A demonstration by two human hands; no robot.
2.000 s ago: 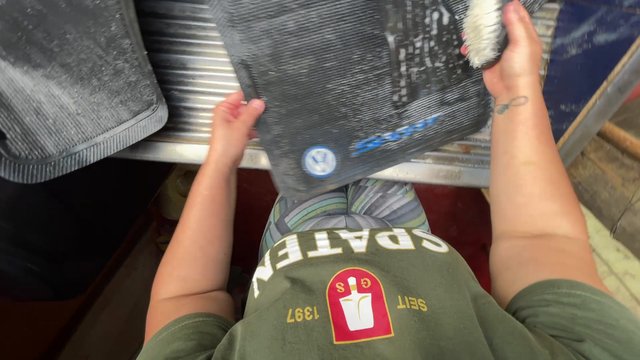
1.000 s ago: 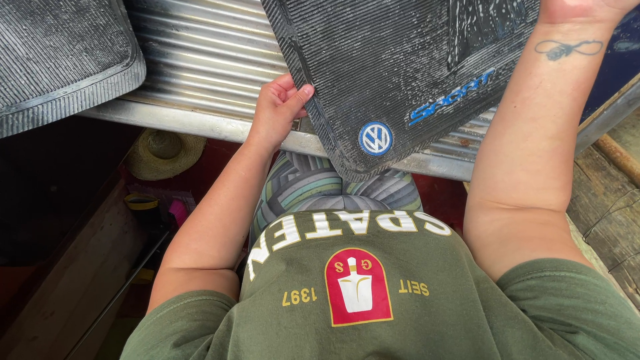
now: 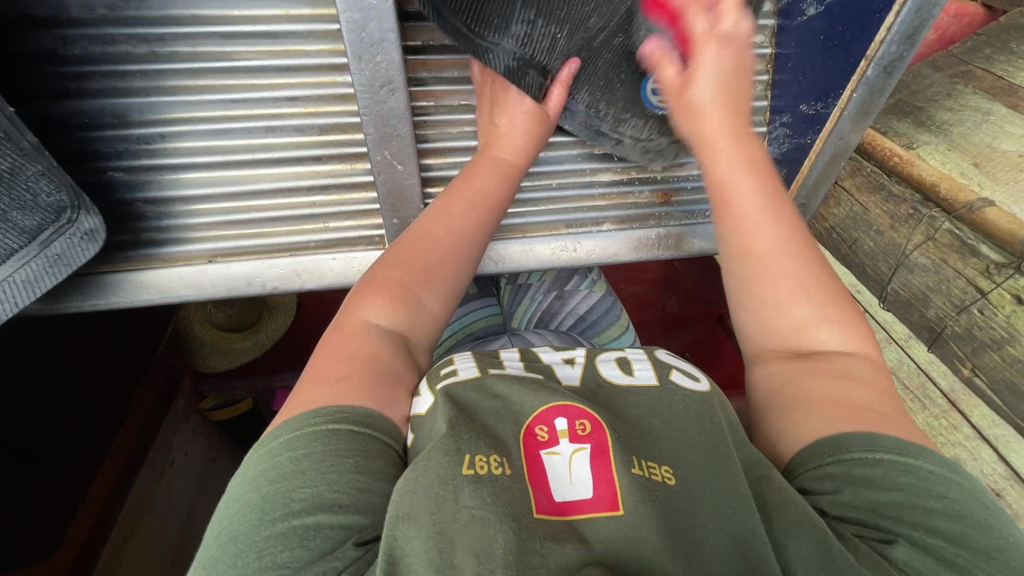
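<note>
A black ribbed rubber car mat (image 3: 560,48) with a round blue and white badge is bent over the corrugated metal surface (image 3: 560,188), near the top of the view. Its edge is gripped by my left hand (image 3: 516,108), thumb on one side. My right hand (image 3: 708,72), blurred, is closed on a scrub brush (image 3: 668,24) with a red part showing, over the mat beside the badge. The bristles are hidden. Part of the mat lies beyond the top of the view.
Another black rubber mat (image 3: 40,216) overhangs the metal frame edge at the left. A metal crossbar (image 3: 384,104) divides the corrugated sheet. Below are a straw hat (image 3: 232,328) and a dark container with a yellow rim (image 3: 228,406). Wooden planks (image 3: 912,232) and a pole lie at the right.
The mat, flatter and lower in the earlier frames, is now bent and farther up, its badge near my right hand. My left hand still grips an edge. The view has shifted.
</note>
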